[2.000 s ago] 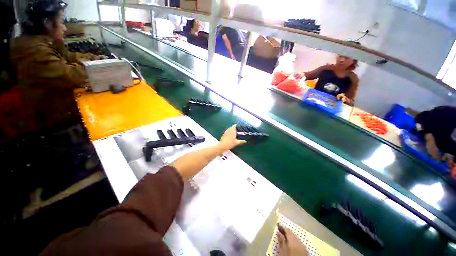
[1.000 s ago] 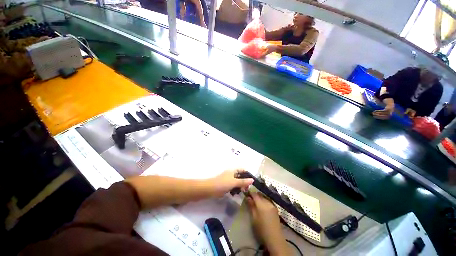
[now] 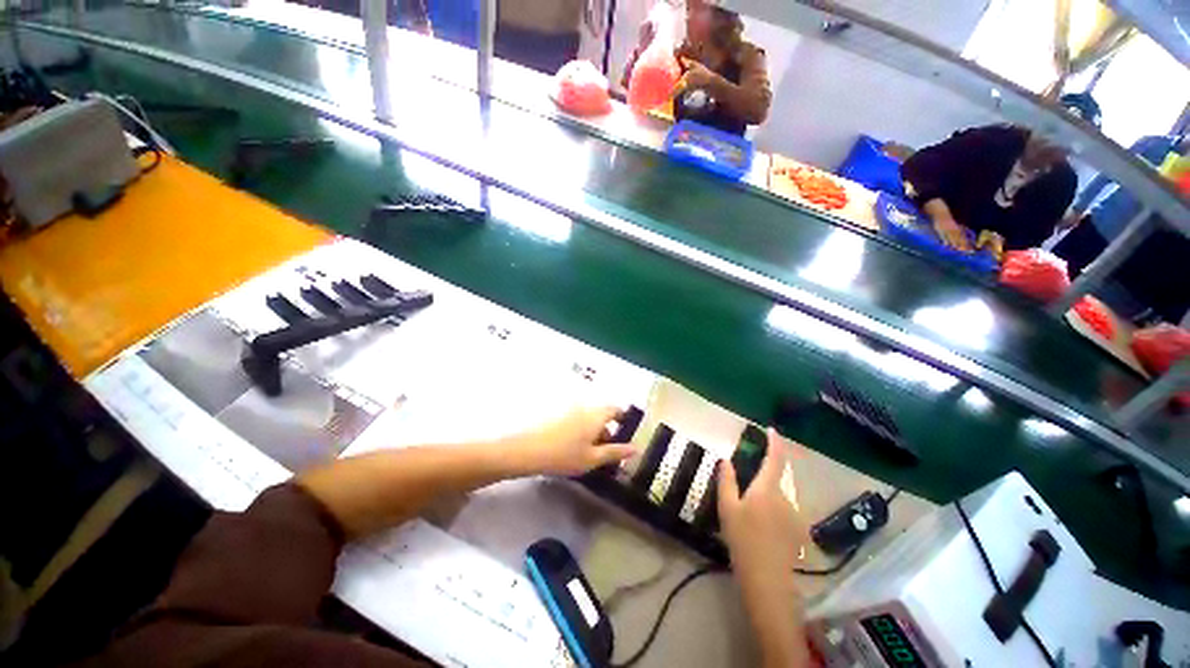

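A black pronged unit (image 3: pixel 668 502) lies over the dotted sheet, its teeth pointing away from me, with pale dotted bands between them. My left hand (image 3: pixel 590 441) grips its left end. My right hand (image 3: pixel 761 502) is at its right end, with a black tool (image 3: pixel 749 457) showing a little green at the fingers; it holds the tool. Most of the dotted sheet (image 3: pixel 788 485) is hidden under the unit and hand. A second black pronged unit (image 3: pixel 342 313) lies on the printed white sheet (image 3: pixel 457 379).
A blue-edged handheld device (image 3: pixel 570 603) lies near my forearms. A black plug (image 3: pixel 851 521) on a cable and a white power supply (image 3: pixel 972 587) with green digits are at right. An orange mat (image 3: pixel 157 261) bears a grey-white box (image 3: pixel 65 159). More units lie on the green belt (image 3: pixel 587 287). People sit opposite.
My left hand has come back from the belt to the bench. The held unit has turned from slanting to teeth pointing away. The black tool now shows in my right hand. The view has shifted right.
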